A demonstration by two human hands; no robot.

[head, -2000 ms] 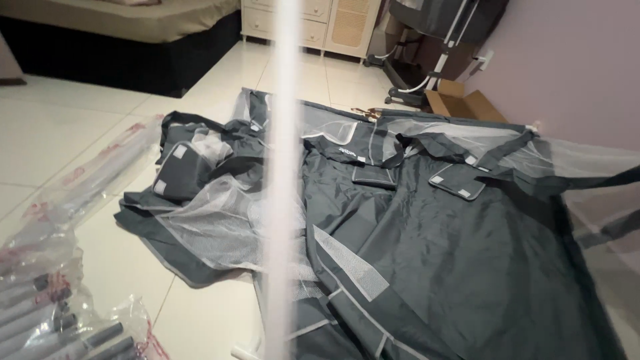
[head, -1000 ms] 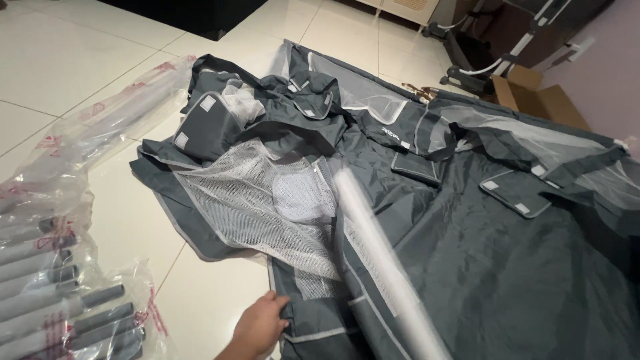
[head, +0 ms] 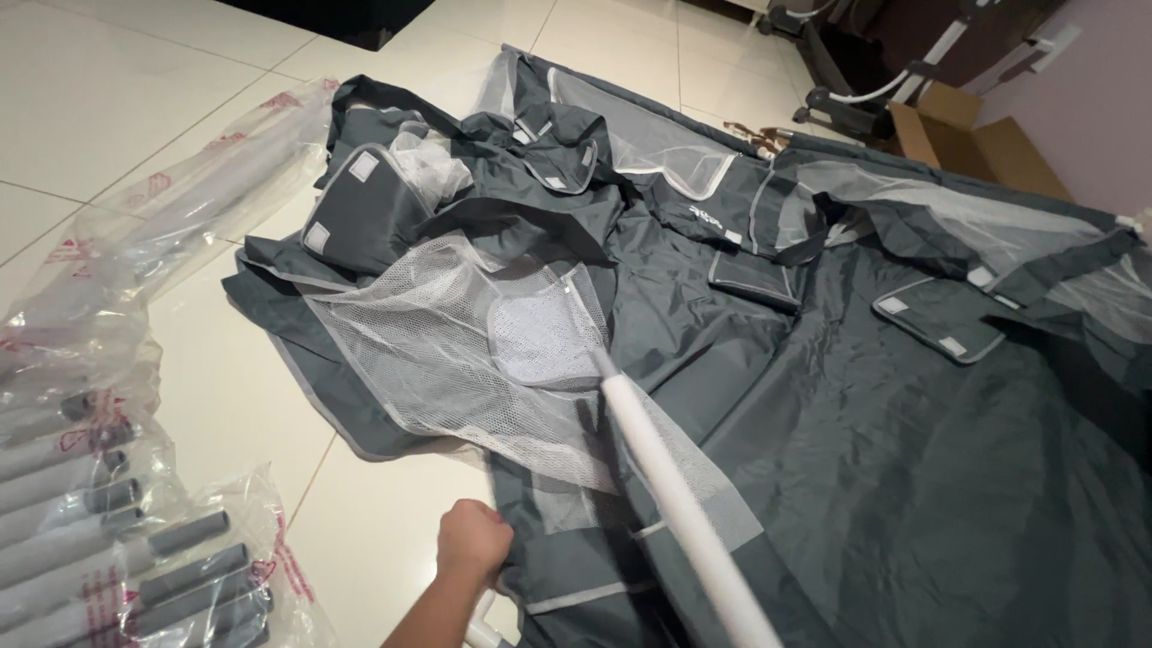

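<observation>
My left hand [head: 474,538] is at the bottom centre, its fingers closed on the edge of the dark grey fabric cover [head: 918,450]. A white foam-padded pole [head: 684,513] with a thin metal tip slants over the cover, right of that hand, and runs out at the bottom edge. My right hand is not in view. White mesh panels [head: 432,333] and flaps with white fastener patches, one of them a dark flap [head: 369,211], are part of the cover. A white tube fitting [head: 486,621] shows just below my left hand.
Several grey padded tubes [head: 189,571] lie in clear plastic bags [head: 225,180] on the tiled floor at the left. Behind the cover at the right stand an open cardboard box [head: 981,144] and a wheeled metal frame [head: 864,90]. A black bed base [head: 360,18] is at the top.
The white pole, upright across the view two seconds ago, now slants low over the cover. My left hand, out of view at first, is at the cover's edge. The view has tipped downward.
</observation>
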